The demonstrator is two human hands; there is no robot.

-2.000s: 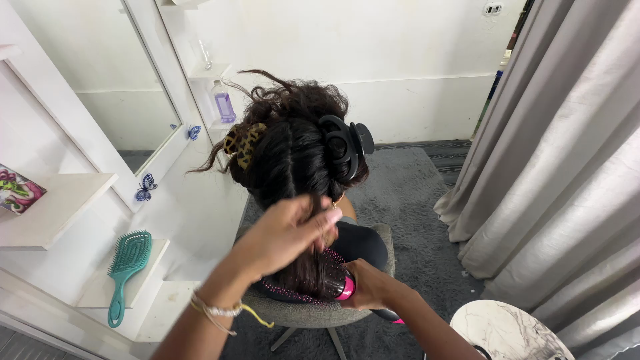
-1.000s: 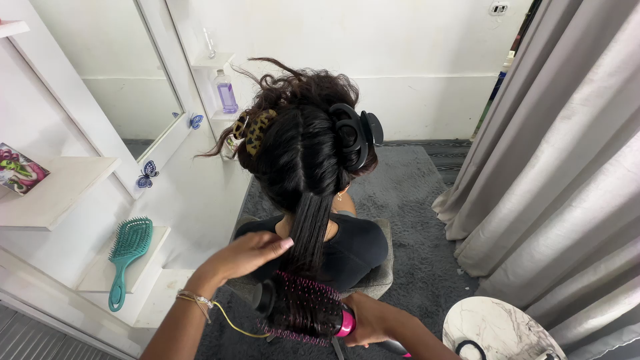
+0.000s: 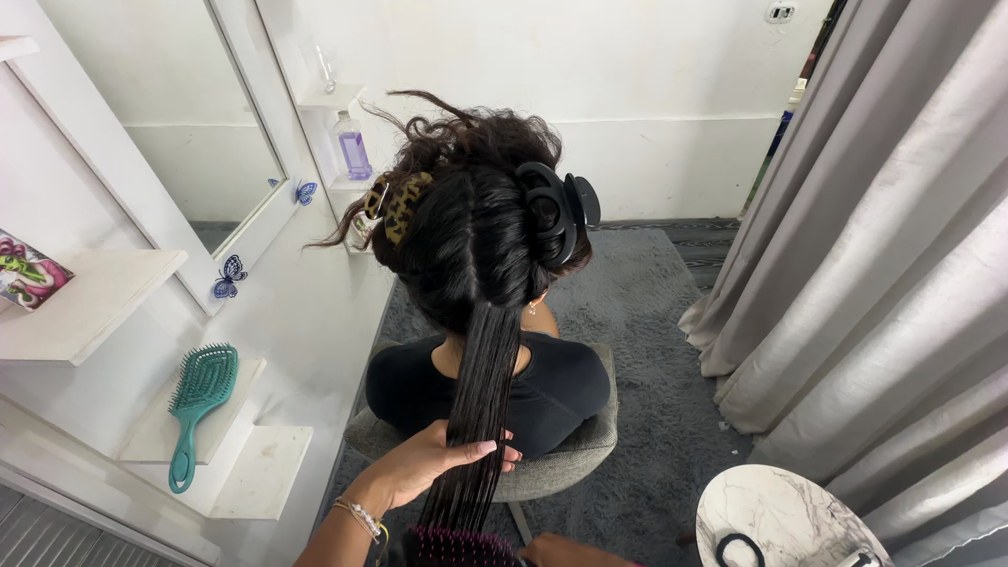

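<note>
A person in a black top sits with their back to me on a grey chair (image 3: pixel 587 465). A straight, dark lock of hair (image 3: pixel 484 378) hangs from the back of the head towards me. Midway down it, my left hand (image 3: pixel 441 461) holds the lock between thumb and fingers. At the bottom edge, my right hand (image 3: pixel 575 551), partly cut off, grips a round brush with pink bristles (image 3: pixel 461 547) at the lock's lower end. A tortoiseshell claw clip (image 3: pixel 405 206) and a black claw clip (image 3: pixel 557 213) hold up the rest of the hair.
On the left, a teal paddle brush (image 3: pixel 205 382) lies on a white shelf (image 3: pixel 248 386). A purple bottle (image 3: pixel 354 150) stands farther back. Grey curtains (image 3: pixel 850 260) hang at the right, above a round marble-look table (image 3: pixel 776 504) bearing a black hair tie (image 3: pixel 739 551).
The round brush and my right hand have moved down towards me, away from the head. My left hand, beside the lock a second ago, now holds it. The lock hangs straighter and longer in view.
</note>
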